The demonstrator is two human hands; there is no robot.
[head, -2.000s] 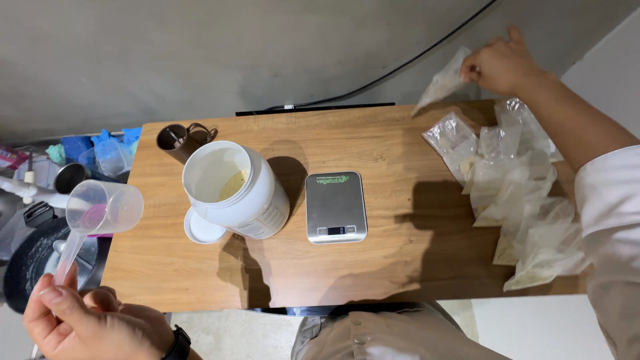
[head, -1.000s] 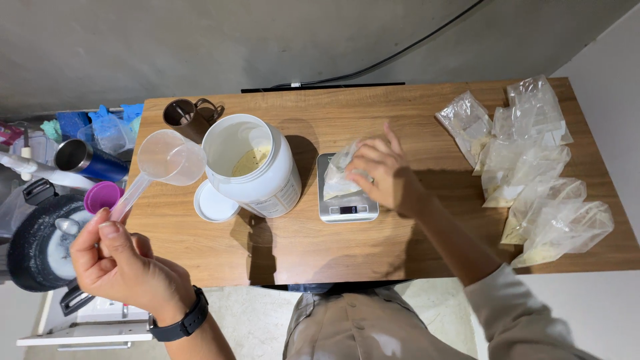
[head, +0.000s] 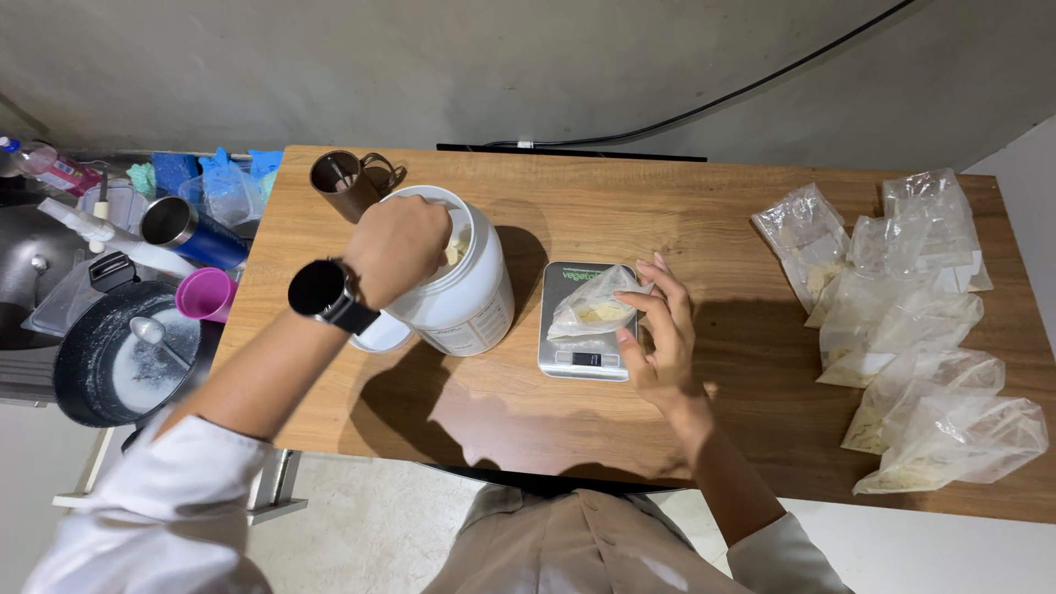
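Note:
My left hand (head: 404, 247), with a black watch at the wrist, reaches into the mouth of a white plastic tub (head: 470, 305) of pale powder. Its fingers are hidden, and the clear scoop is out of sight. On a kitchen scale (head: 586, 371) with a small display lies a clear plastic bag (head: 596, 307) with some pale powder in it. The thumb and fingers of my right hand (head: 660, 330) touch the bag's open end at its right side. Several plastic bags (head: 899, 322) of pale powder lie at the right of the wooden table. Behind the tub's base is a white lid (head: 384, 332).
A brown mug (head: 342, 186) stands behind the tub. Left of the table are a magenta cup (head: 205, 294), a blue steel tumbler (head: 194, 231), and a dark pot (head: 124, 355) with a spoon in whitish liquid. A black cable (head: 701, 107) runs along the wall.
My left hand, which held the clear scoop over the left side, has moved into the tub. My right hand first held a bag at the back right; that hand is now beside the bag on the scale.

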